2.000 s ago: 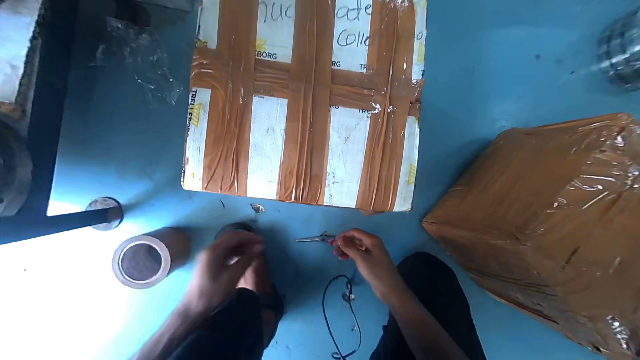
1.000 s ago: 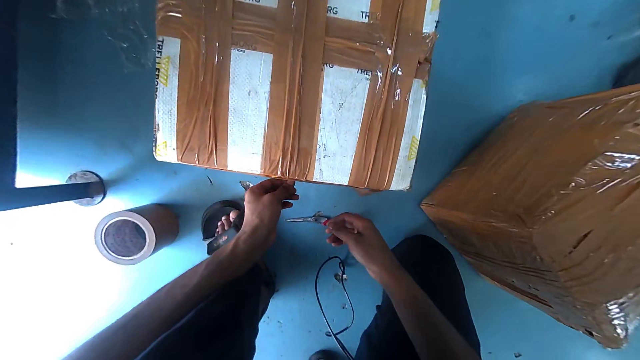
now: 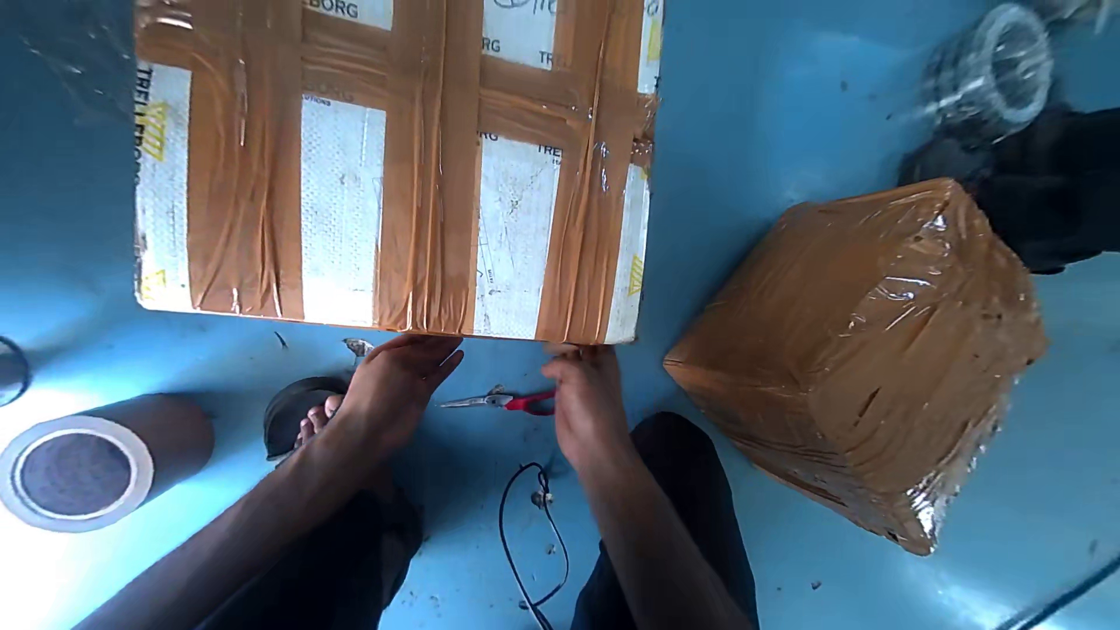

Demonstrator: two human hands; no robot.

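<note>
A large box point(image 3: 343, 210), white with wide strips of brown packing tape, fills the upper left of the view. My left hand point(image 3: 398, 381) touches its near edge, fingertips partly hidden against the side. My right hand point(image 3: 584, 394) is at the same edge near the right corner, fingers curled and partly hidden under it. Whether either hand grips the box cannot be told. Between my hands, a pair of scissors with red handles point(image 3: 525, 402) lies on the blue floor, its handle end close beside my right hand.
A second box wrapped in brown tape point(image 3: 787, 332) stands at right. A large roll of tape point(image 3: 83, 472) is at lower left. A black cord point(image 3: 506, 534) lies between my legs. Clear tape rolls point(image 3: 1006, 70) and another person's dark-clad leg or foot point(image 3: 1050, 184) are at upper right.
My right hand has let go of the scissors, which it held before, and has moved up to the box's edge. My left hand has moved to that edge from lower left.
</note>
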